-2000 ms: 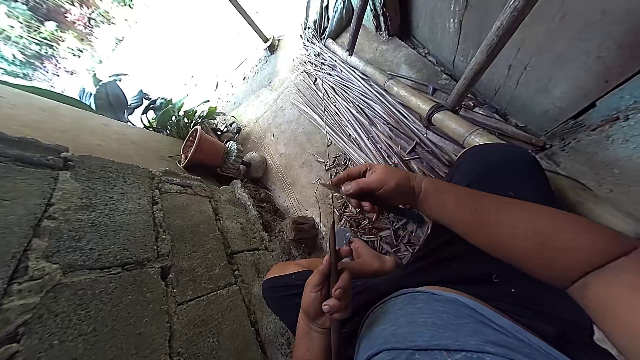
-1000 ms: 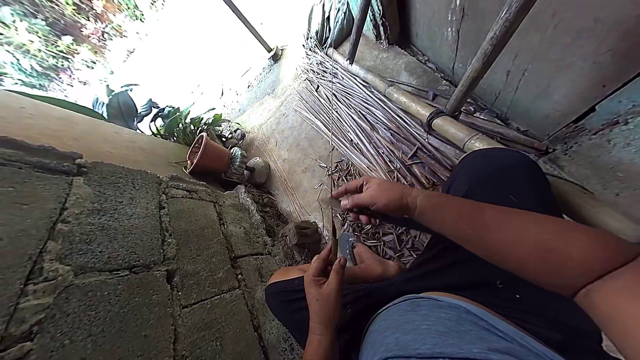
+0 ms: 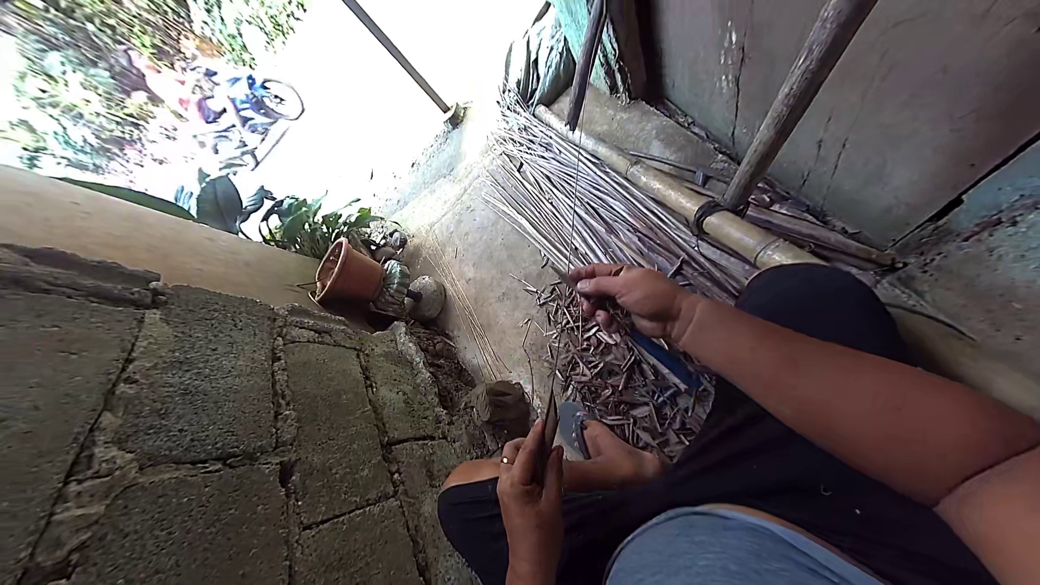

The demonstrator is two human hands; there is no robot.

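My left hand (image 3: 532, 479), a ring on one finger, grips a dark, narrow, pointed piece (image 3: 548, 431) that looks like a blade or split stem; I cannot tell which. My right hand (image 3: 626, 296) is farther forward, its thumb and fingers pinched on a thin dark strip (image 3: 575, 219) that runs past the fingers toward the left hand. A small pointed thing shows at the right fingertips, too small to name. Below the hands, brown shavings (image 3: 613, 374) cover the floor. Beyond them lies a bundle of thin, pale sticks (image 3: 593, 195).
A concrete block wall (image 3: 203, 374) rises at the left, with a tipped terracotta pot (image 3: 349, 272) and a round stone (image 3: 426, 298) beside it. A bamboo pole (image 3: 674, 191) lies along the sticks, joined to a leaning wooden pole (image 3: 788, 106). A sandal (image 3: 571, 422) is on one foot.
The dark piece in my left hand shows its long shaft two seconds ago and only a short part now. My right hand stays pinched in front of it.
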